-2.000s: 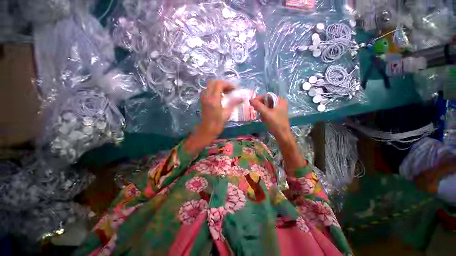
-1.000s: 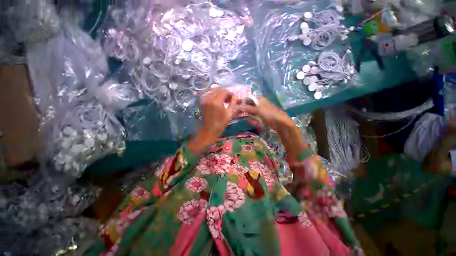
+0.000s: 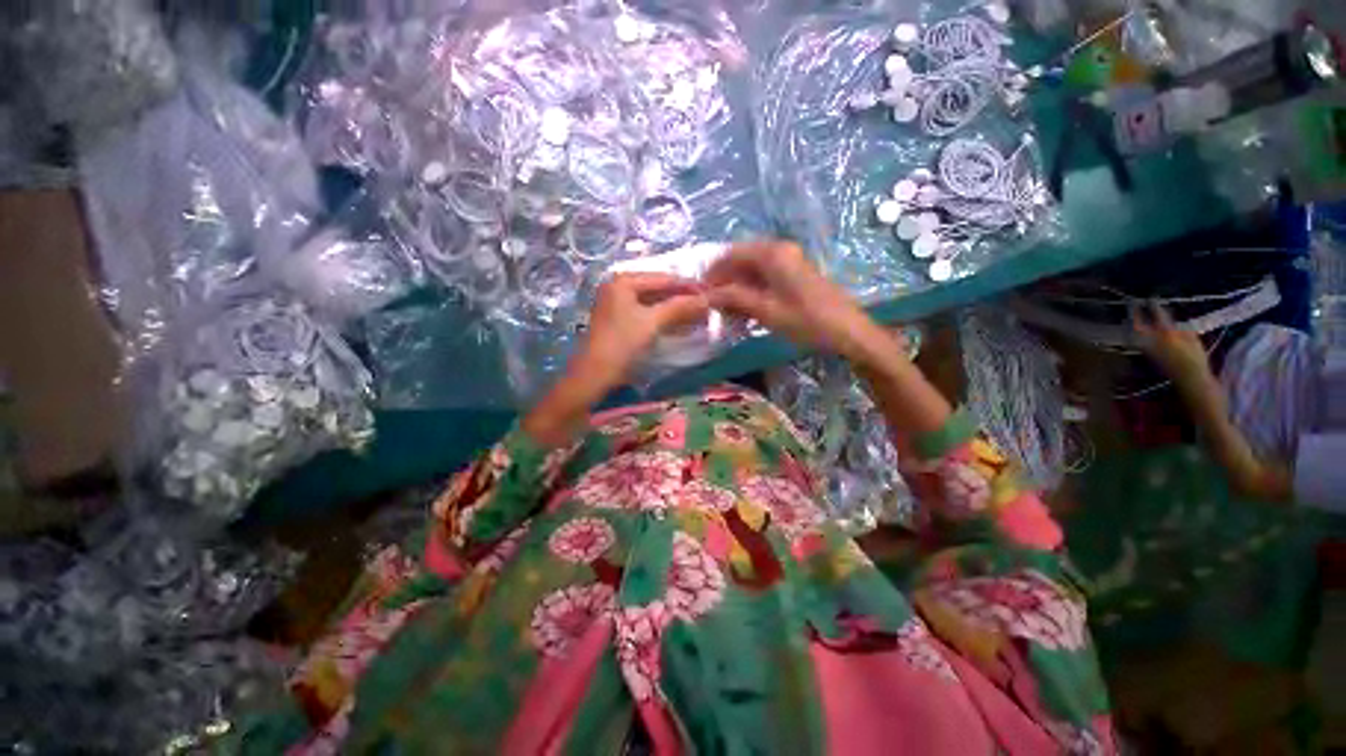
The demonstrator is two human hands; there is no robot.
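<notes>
My left hand [image 3: 632, 328] and my right hand [image 3: 782, 296] meet over the bench edge nearest me. Their fingertips pinch a small clear poly bag [image 3: 688, 343], which hangs below the fingers with a pale coil faintly visible in it. The finger contact is partly blurred. A pale, shiny strip shows just behind the fingers. The pile of packed units [image 3: 568, 163] lies beyond my hands, centre-left. Two groups of loose coils [image 3: 974, 185] with round white end pieces lie at right on a clear sheet.
A bulging clear bag of coils [image 3: 251, 399] sits at left beside a brown cardboard box [image 3: 52, 340]. A dark cylindrical tool [image 3: 1255, 81] lies far right. Uncoiled white cables [image 3: 1011, 399] hang at the bench edge. Another person's hand [image 3: 1174, 347] reaches in at right.
My hands have come together at the fingertips, my right hand now raised, its forearm angled further right. The coil seen earlier in my right fingers is gone from there. Another person's arm has come in at right.
</notes>
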